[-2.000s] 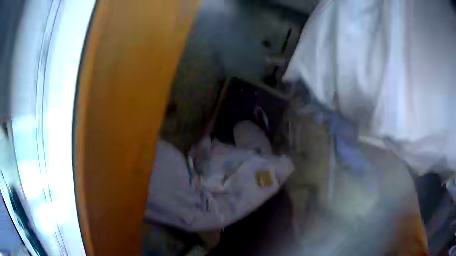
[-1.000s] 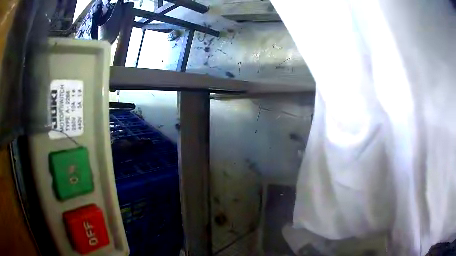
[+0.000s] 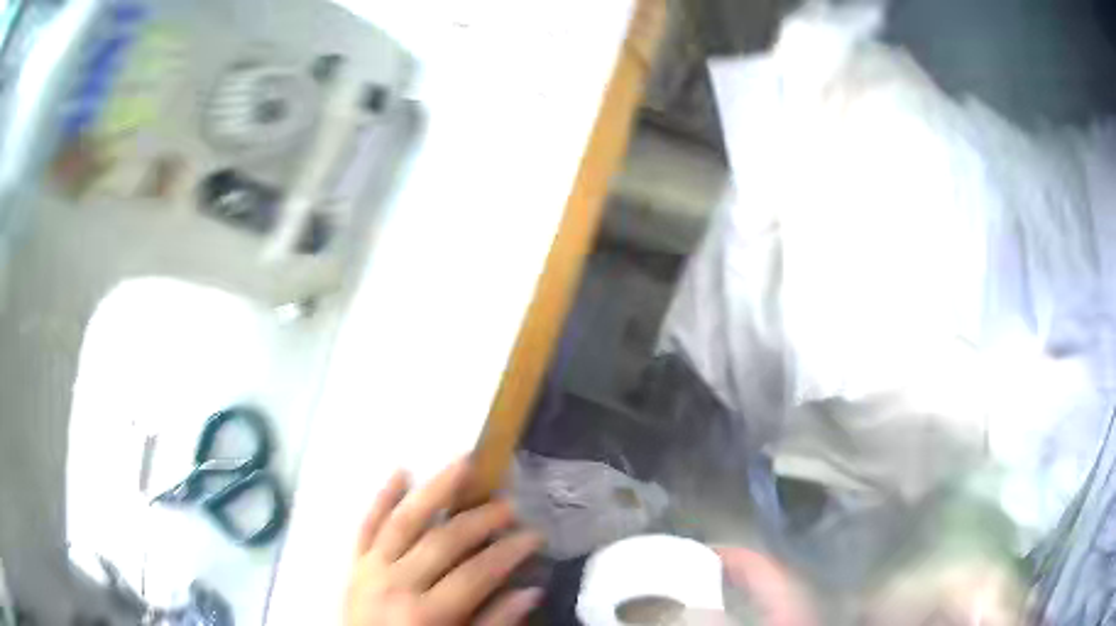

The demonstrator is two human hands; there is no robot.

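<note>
My left hand (image 3: 443, 569) is at the bottom, with its fingers spread on the wood-edged corner of the white table (image 3: 477, 220). It holds nothing that I can see. A white tape roll (image 3: 655, 565) is at the bottom edge, to the right of that hand, partly cut off. My right hand (image 3: 769, 589) is blurred and cut off at the bottom; its fingers are against the roll's right side and seem to hold it. Scissors with dark green loop handles (image 3: 253, 520) lie by the sewing machine (image 3: 184, 287), blades towards the left.
A large heap of white cloth (image 3: 857, 245) hangs at the right, beside the table. A small pale cloth piece (image 3: 587, 501) lies lower down past the table's wooden edge. Blue and yellow marks and a round dial show on the machine at upper left.
The view has swung from under the table, past the ON/OFF switch box, up to the table top and machine. Both hands and the tape roll have come into view.
</note>
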